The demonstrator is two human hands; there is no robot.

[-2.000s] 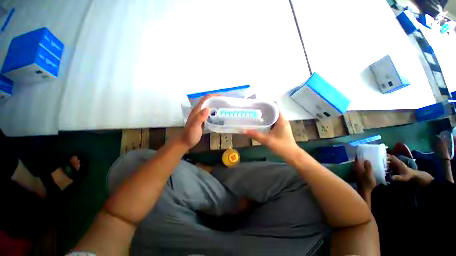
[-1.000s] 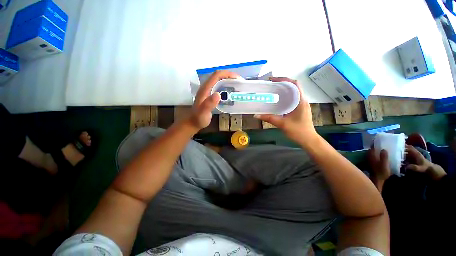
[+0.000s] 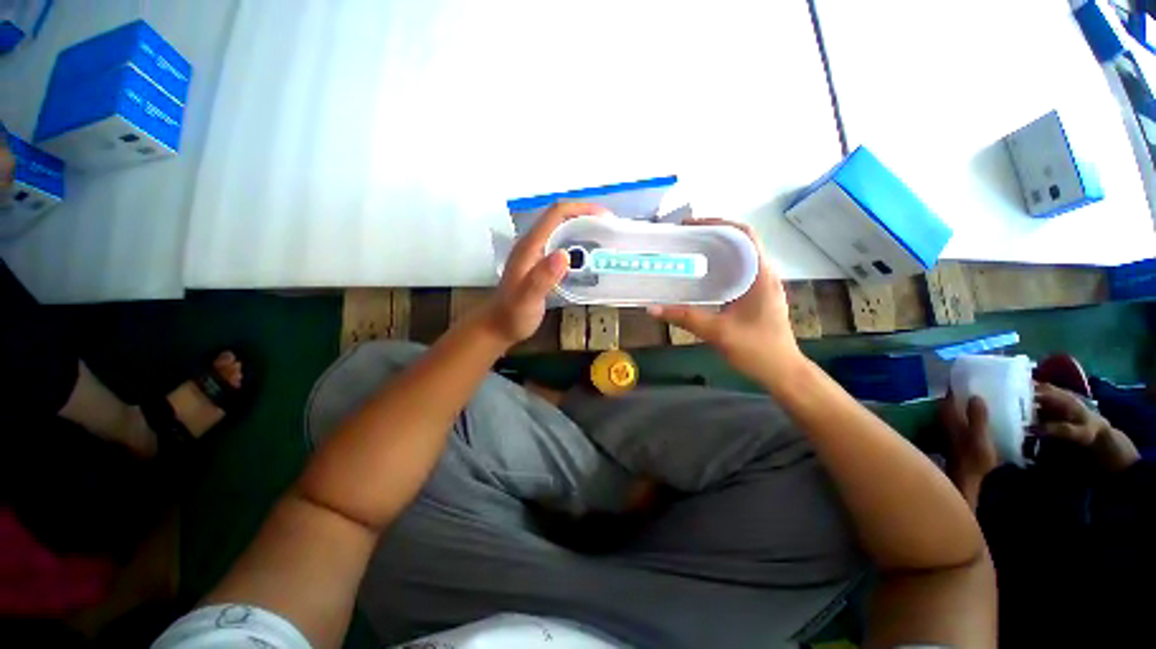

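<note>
A white oval plastic housing (image 3: 729, 266) is held level over the table's near edge, its open side facing me. A pale bluish dotted bar (image 3: 644, 264) lies inside it, with a small dark square spot at the bar's left end. My left hand (image 3: 533, 282) grips the housing's left end, thumb at the near rim and fingers around the far side. My right hand (image 3: 751, 317) grips the right end, with fingers behind and thumb along the near underside. Behind the housing an open blue-and-white box (image 3: 593, 199) is partly hidden.
On the white table (image 3: 507, 102) stand a tilted blue-and-white box (image 3: 875, 216), another carton (image 3: 1055, 165) and stacked boxes (image 3: 117, 99) at left. A yellow round cap (image 3: 614, 372) is between my knees. At right a person's hands hold a white unit (image 3: 994, 399). A foot (image 3: 200, 408) shows at left.
Compared with two seconds ago, my hands and the housing sit further right in view. Since one second ago, the whole view has shifted slightly down. The grip stays the same.
</note>
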